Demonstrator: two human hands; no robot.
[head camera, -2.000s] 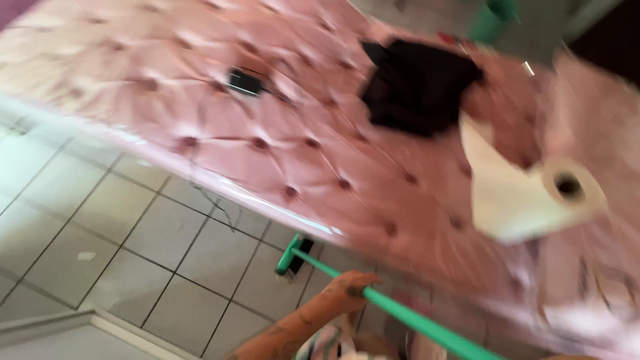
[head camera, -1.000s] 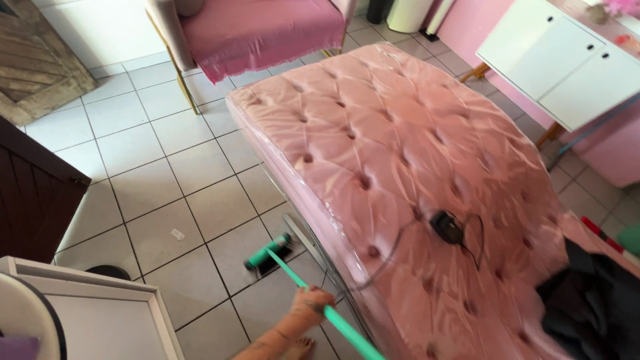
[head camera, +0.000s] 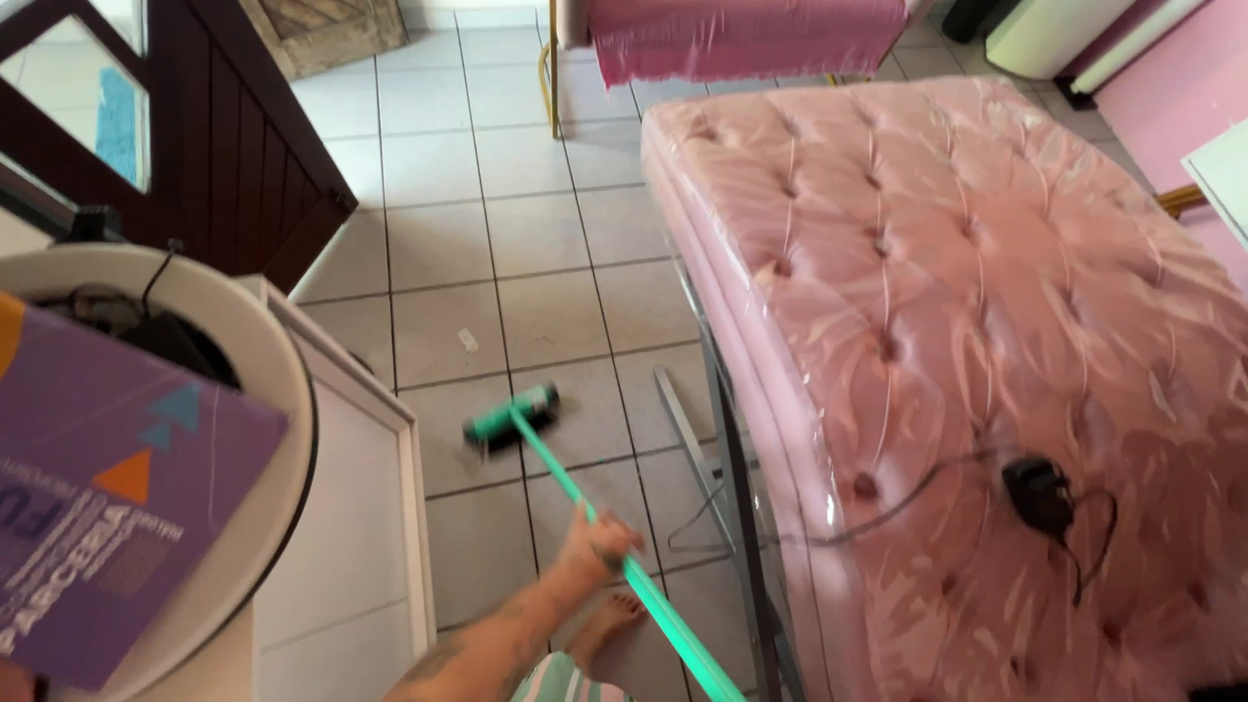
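Note:
My left hand (head camera: 600, 548), on a tattooed forearm, is closed around the green handle of a push broom (head camera: 558, 468). The handle runs down to the right and out of the picture. At its far end the green broom head with dark bristles (head camera: 512, 417) is on or just over the grey floor tiles, slightly blurred. A small white scrap (head camera: 468, 340) lies on the tiles a little beyond it. My right hand is out of view. A bare foot (head camera: 609, 624) shows below the left hand.
On the right stands a pink tufted treatment bed under clear plastic (head camera: 926, 234), with a black power adapter (head camera: 1038, 492) and cord. Its metal base (head camera: 692, 439) reaches onto the floor. At left are a white cabinet (head camera: 341, 487), a round container (head camera: 278, 468) and a dark wooden door (head camera: 224, 117).
The broom head has moved left, away from the bed's base and closer to the white scrap. The left hand stays on the handle. The view has swung over, showing the door and round container more fully.

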